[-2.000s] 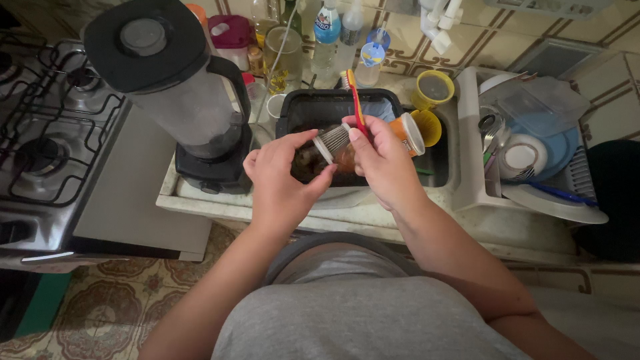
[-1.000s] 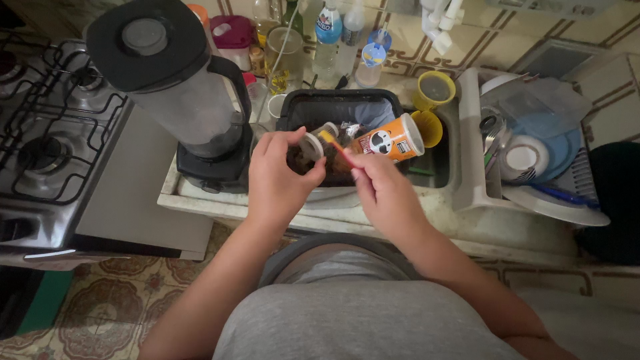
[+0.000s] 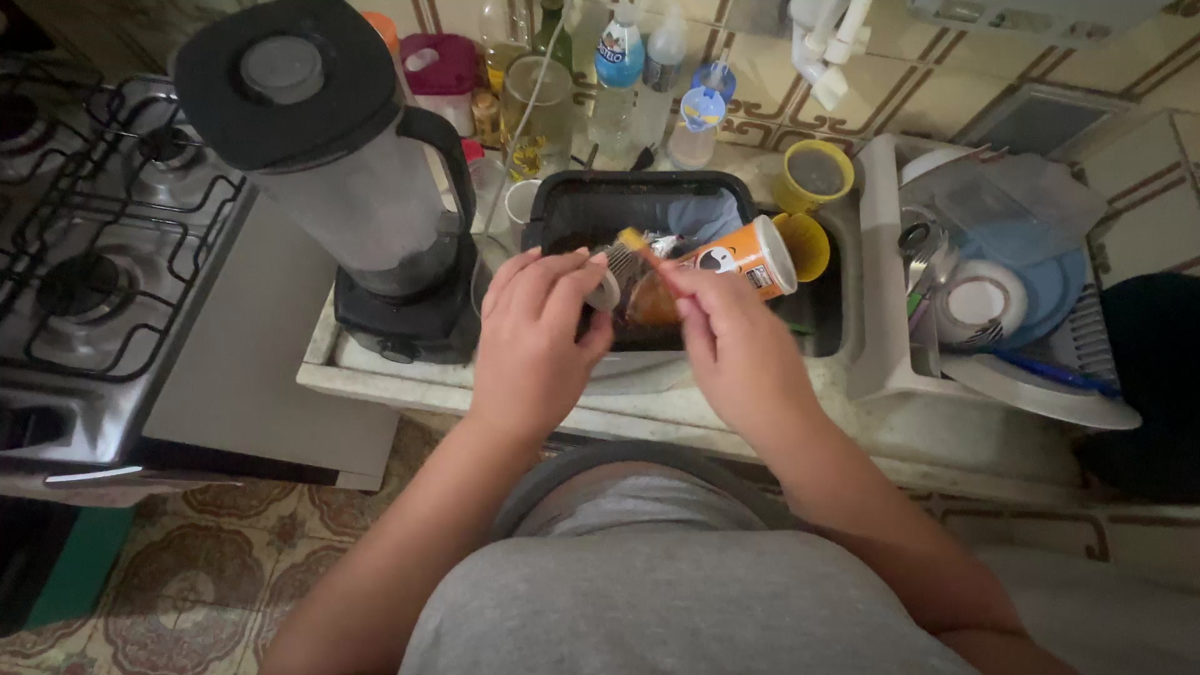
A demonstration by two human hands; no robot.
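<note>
My left hand [image 3: 542, 328] grips a small round filter with a pleated side and a pale rim [image 3: 605, 291], partly hidden by the fingers. Between the fingers of my right hand [image 3: 736, 333] is a red toothbrush [image 3: 661, 264], its yellowish bristles close to the filter's pleats. Both hands are over a black plastic bin [image 3: 647, 180] that holds refuse. An orange Pringles can [image 3: 750, 258] lies tilted in it, beyond my right hand. A crumpled bluish bag and foil also show inside.
A blender [image 3: 347, 197] and a gas stove [image 3: 84, 272] are on the left. Bottles [image 3: 616, 84] line the tiled wall. Yellow cups [image 3: 814, 176] stand by the sink [image 3: 848, 309]; a dish rack with plates [image 3: 877, 262] is on the right.
The toothbrush was upright in my right hand two seconds ago and now slants toward the filter. My right hand has moved down, showing more of the orange can. The filter has turned in my left hand.
</note>
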